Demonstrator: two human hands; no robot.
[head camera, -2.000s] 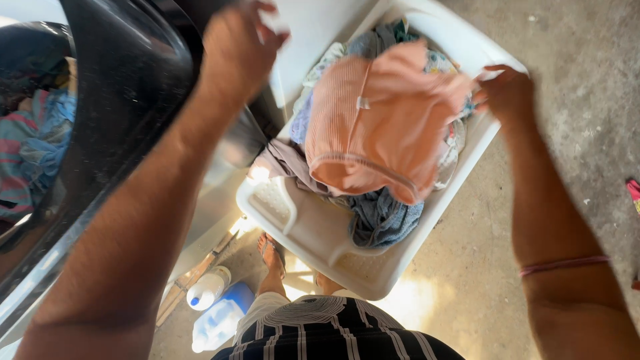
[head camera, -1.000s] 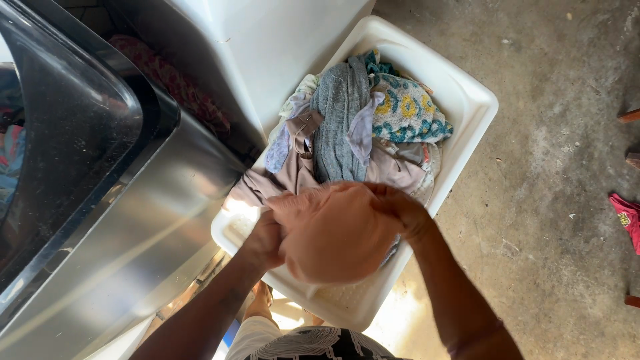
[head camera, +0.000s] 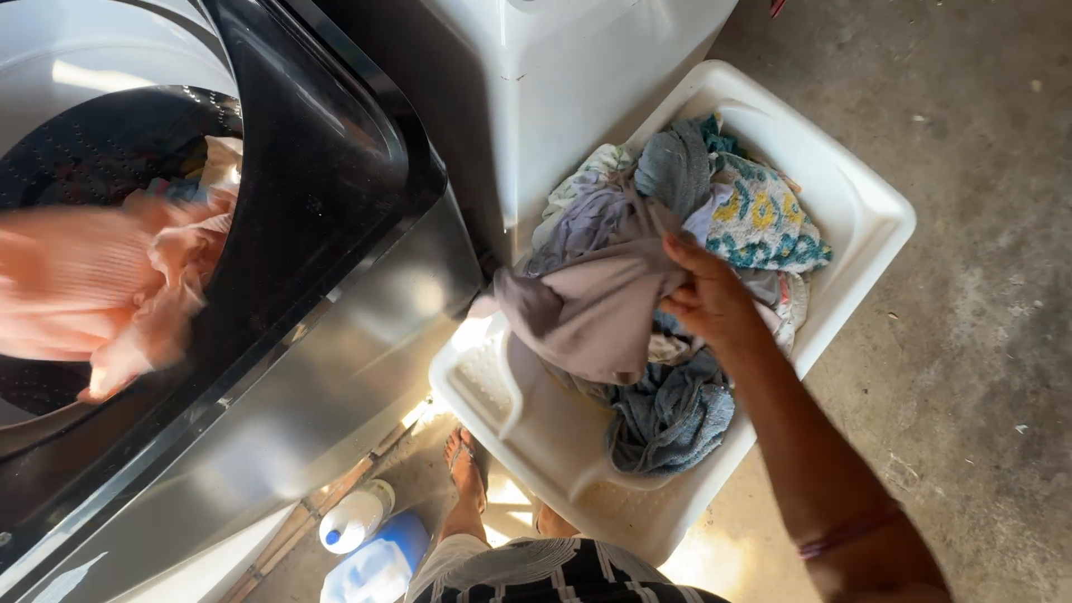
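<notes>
My right hand grips a mauve cloth garment over the white plastic tub. Under and around it lie a grey-blue towel, another grey cloth and a white towel with yellow and teal pattern. At the far left a peach ribbed garment, blurred, is in the opening of the washing machine. My left forearm shows only in part at the lower left edge of that opening; the hand is mostly hidden by the peach garment, and its grip cannot be made out.
The machine's metal side stands left of the tub, and a white appliance is behind it. Two plastic containers, one with a blue cap and one blue and white, stand on the concrete floor by my feet.
The peach garment, held in both hands over the tub a second ago, is now at the machine's opening on the left. My right hand has taken hold of the mauve garment. The view has shifted left.
</notes>
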